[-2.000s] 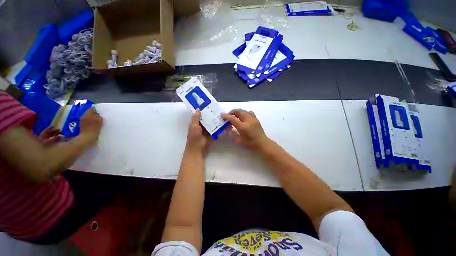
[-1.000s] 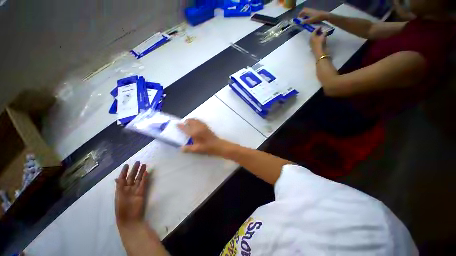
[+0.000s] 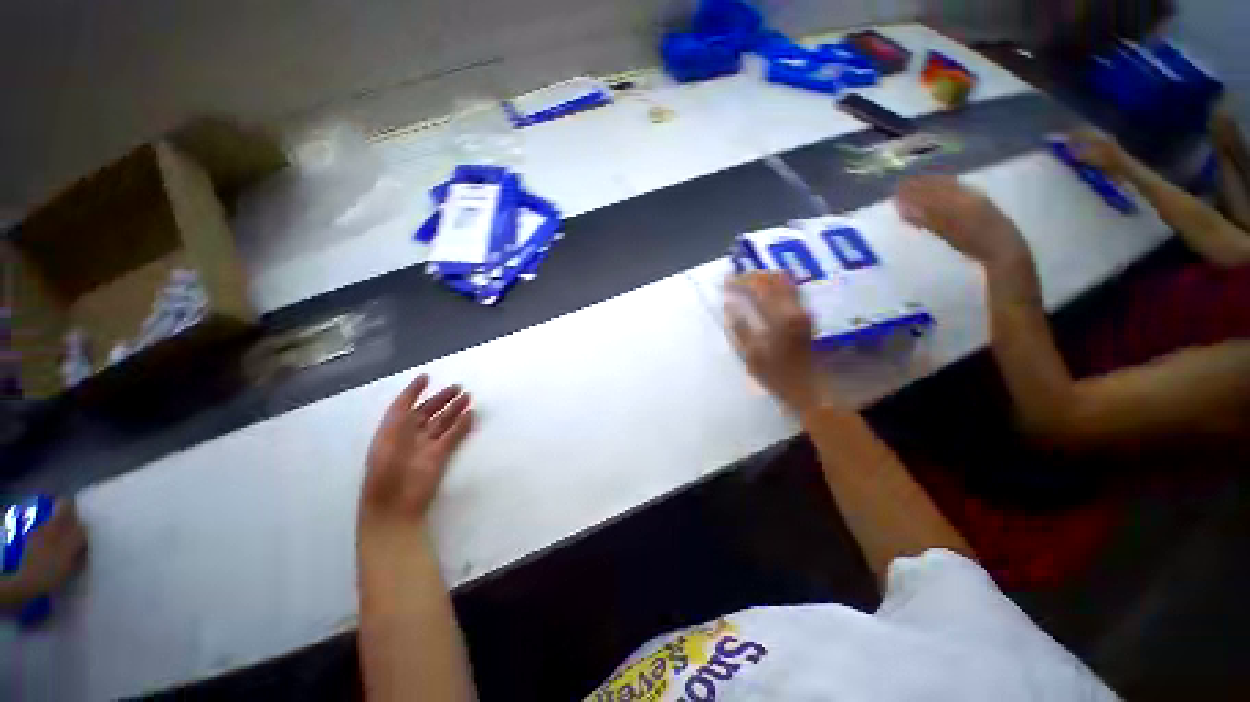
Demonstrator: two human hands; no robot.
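Note:
A row of white and blue retail boxes [image 3: 877, 295] lies close together on the white table at right. My right hand [image 3: 772, 329] is at the left end of this row, fingers bent and blurred, covering part of the nearest box; whether it grips a box is hidden. My left hand [image 3: 415, 450] is open and empty over the white table, left of centre, fingers apart. Flat unfilled boxes [image 3: 469, 224] lie in a loose fanned pile on the far side, partly on the dark strip.
An open brown carton [image 3: 219, 233] with small white plugs is at left. Another person's hand [image 3: 960, 220] is just right of the row. Another hand [image 3: 48, 555] holds something blue at lower left. Clear film [image 3: 322, 343] lies on the dark strip. Blue trays [image 3: 706, 41] are at back.
The view swung right, then partly back. My right hand carried a box from in front of me to the row at right. My left hand let go of it and opened. A neighbour's hand came near the row.

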